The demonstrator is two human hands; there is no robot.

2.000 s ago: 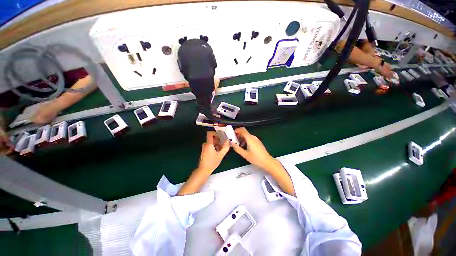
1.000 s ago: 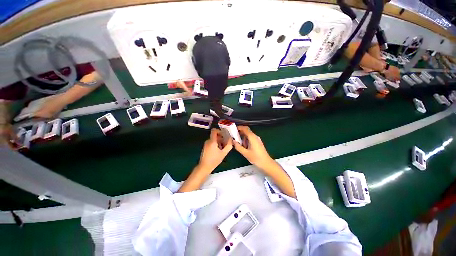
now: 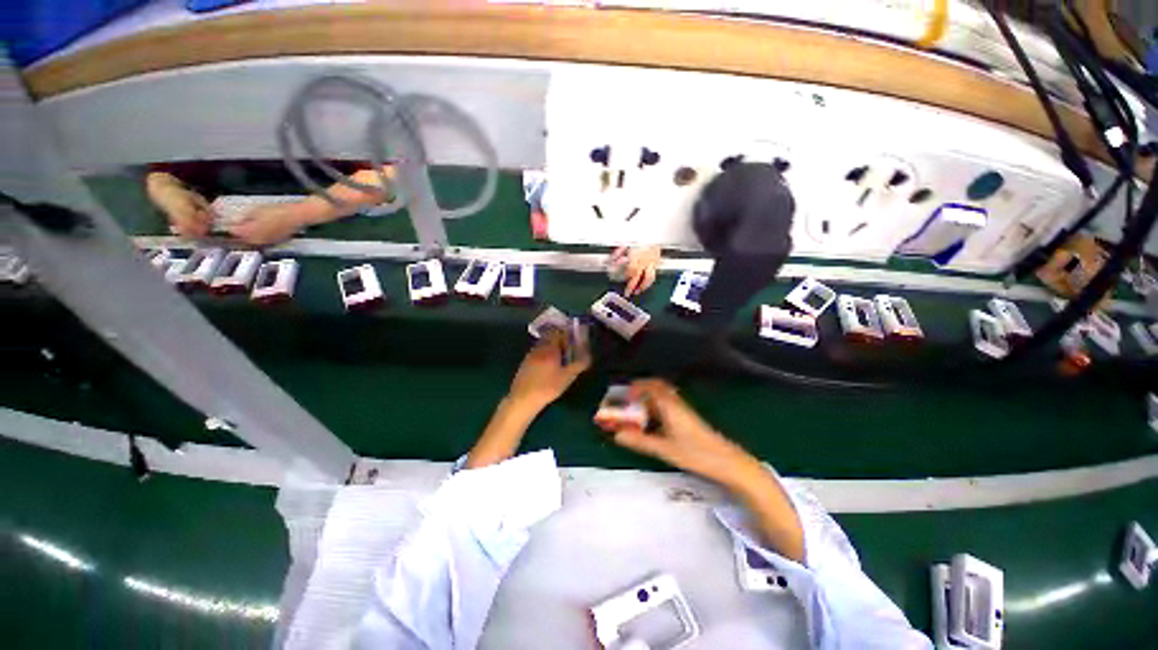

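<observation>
My right hand (image 3: 668,424) is held over the green belt and grips a small white housing (image 3: 620,410) with reddish parts showing. My left hand (image 3: 549,363) reaches farther over the belt. Its fingertips are at a white housing (image 3: 546,323) near the row, with a thin greyish piece beside the fingers; the blur hides whether it grips either. Another white housing (image 3: 620,314) with a dark window lies just to the right of my left hand. A loose white front shell (image 3: 644,615) lies on the white sheet below, cut by the lower edge.
A white socket strip (image 3: 813,178) with a black plug (image 3: 747,216) hangs above the belt (image 3: 419,368). Its cable crosses the right side. Rows of housings line the far rail. Stacked shells (image 3: 975,602) lie at right. Other people's hands (image 3: 241,222) show opposite. A slanted metal post (image 3: 216,318) stands left.
The view has turned left. My hands, together around one housing before, are now apart: the left reaches toward the belt row, the right holds a housing nearer me.
</observation>
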